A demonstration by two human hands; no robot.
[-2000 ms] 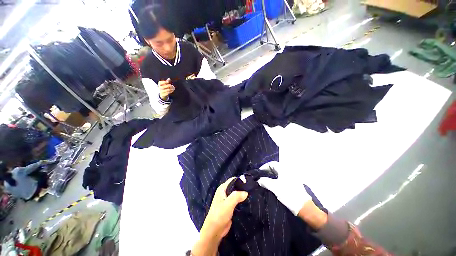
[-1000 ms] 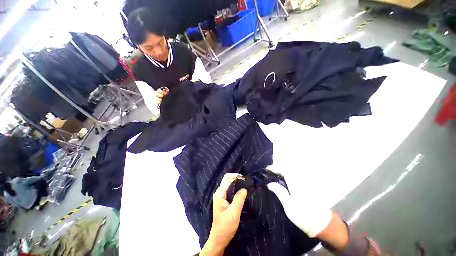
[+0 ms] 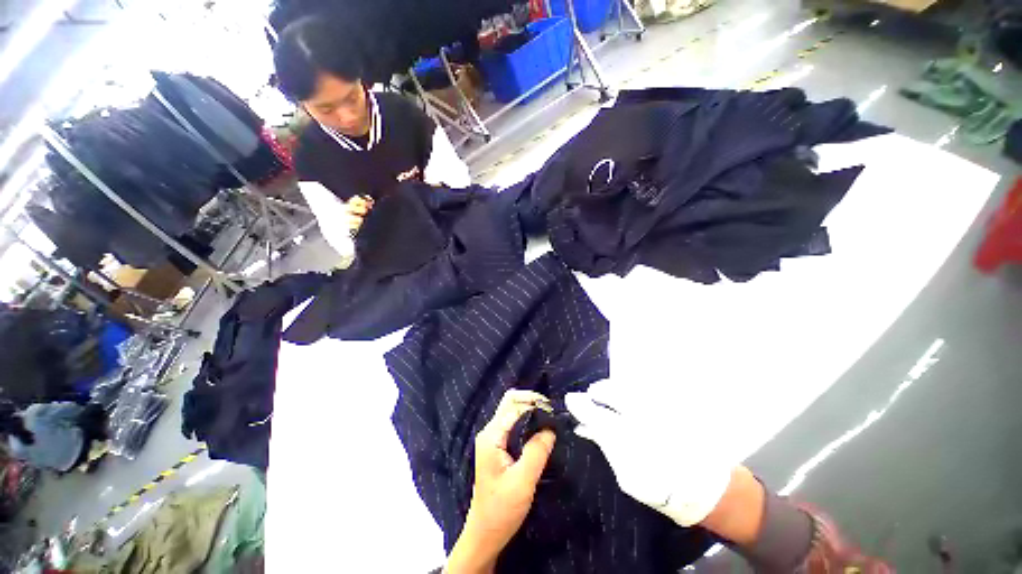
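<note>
Dark pinstriped trousers (image 3: 493, 336) lie spread on the white table nearest me, with the near part bunched up at my hands. My bare left hand (image 3: 507, 477) pinches a thick dark folded edge of the trousers between thumb and fingers. My right hand (image 3: 644, 454), in a white glove, is beside it on the right, its fingertips at the same fold. Its palm side is hidden, so I cannot tell whether it grips cloth or a tool.
A person (image 3: 364, 146) across the white table (image 3: 784, 336) handles a dark garment (image 3: 415, 252). A large dark garment pile (image 3: 695, 185) with a white loop lies at the far right. Another dark pile (image 3: 230, 376) hangs at the left edge. Rails and blue bins (image 3: 527, 56) stand behind.
My gloved right hand has moved in closer to my left hand, and the dark flap that stuck out above it no longer shows. My left hand keeps its pinch.
</note>
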